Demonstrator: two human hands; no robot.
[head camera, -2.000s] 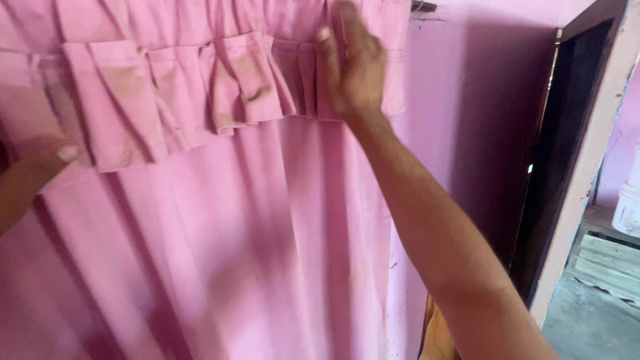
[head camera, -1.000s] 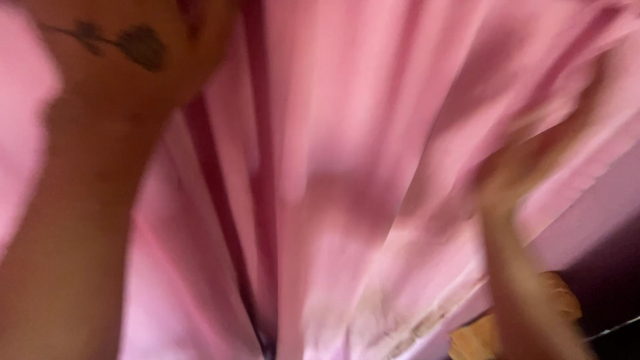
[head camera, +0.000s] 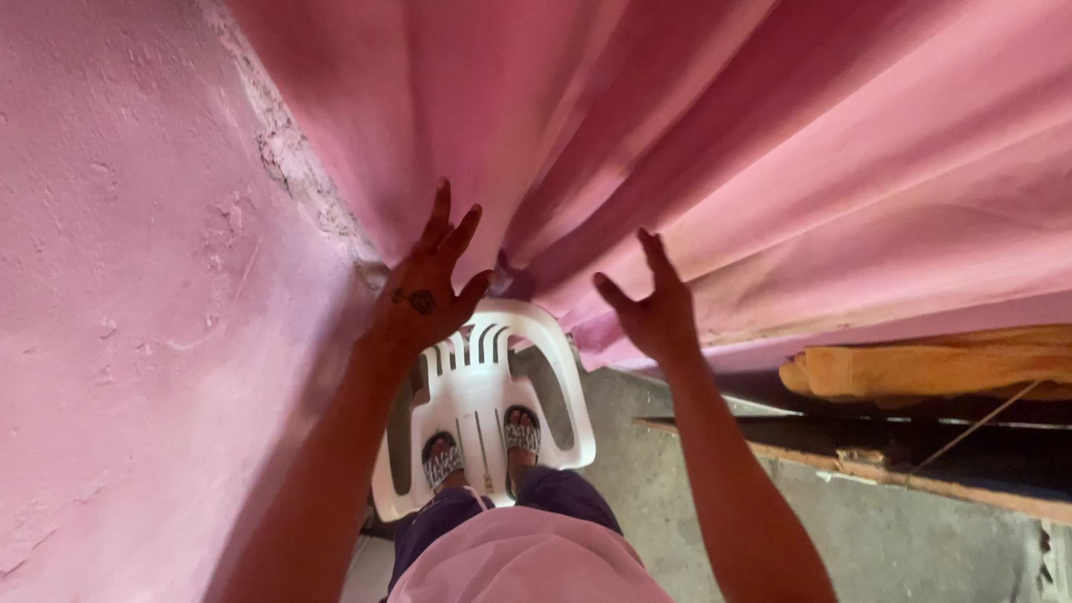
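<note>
A pink fabric curtain (head camera: 519, 109) hangs in long folds across the top and right of the view. My left hand (head camera: 431, 285), with a dark flower tattoo on its back, is held in front of its lower left part with fingers spread. To the right, my right hand (head camera: 657, 306) is also spread near the folds, and neither hand holds anything. Whether the fingertips touch the cloth cannot be told. Below the hands, my sandalled feet stand on the seat of a white plastic armchair (head camera: 574, 402).
A rough pink wall (head camera: 151, 318) with a chipped edge rises close on my left. The concrete floor (head camera: 636, 494) lies well below the chair. At the right are an orange-brown cloth (head camera: 913, 364) and a dark panel with a worn wooden edge (head camera: 963, 486).
The view has swung down from the curtain's ruffled top to the chair and floor. Two seconds ago, my right hand was raised at the ruffle; both hands are now spread before the lower folds.
</note>
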